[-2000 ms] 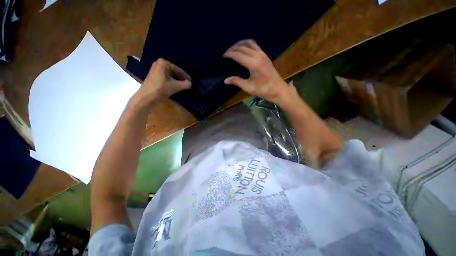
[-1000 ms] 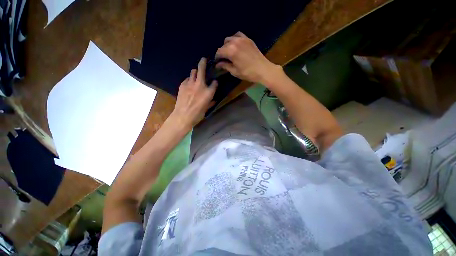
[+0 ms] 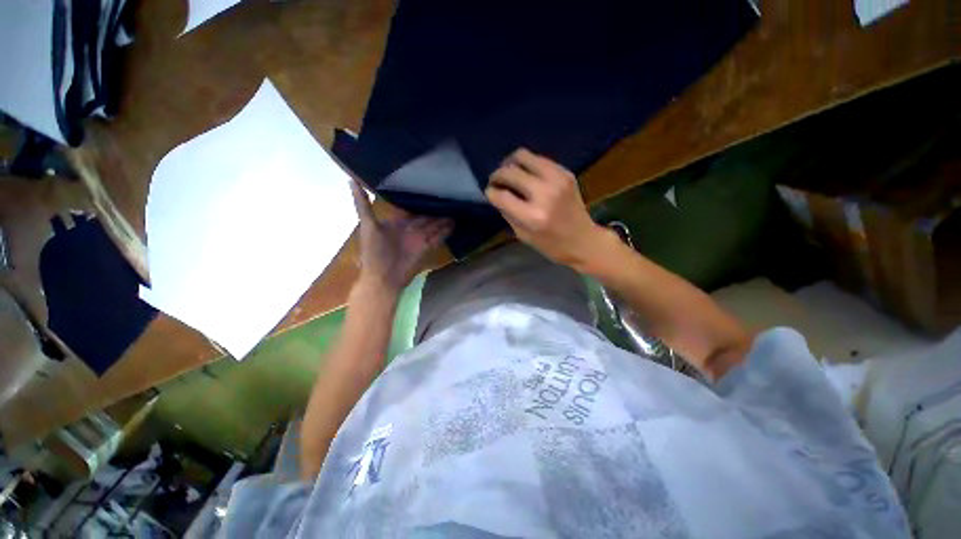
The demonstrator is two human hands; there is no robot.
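A stack of dark navy cut fabric [image 3: 527, 84] lies at the table's front edge. My right hand [image 3: 540, 205] pinches its near edge, where a corner is turned back and shows a lighter grey face [image 3: 437, 174]. My left hand [image 3: 395, 237] is at the near left edge of the stack, thumb up and fingers apart, partly under the folded edge; it grips nothing that I can see. A white paper sleeve pattern [image 3: 248, 216] lies on the table just left of my left hand.
The brown wooden table [image 3: 674, 137] has a yellowish seam [image 3: 105, 205]. A small dark panel [image 3: 90, 295] lies at the left. Striped dark and white pieces [image 3: 90, 63] lie at the upper left. A cardboard box [image 3: 864, 247] stands at the right, on the floor side.
The view has shifted, so the table things sit further right. My left hand has moved off the cloth to its near left edge. The fabric corner is now turned back, showing grey.
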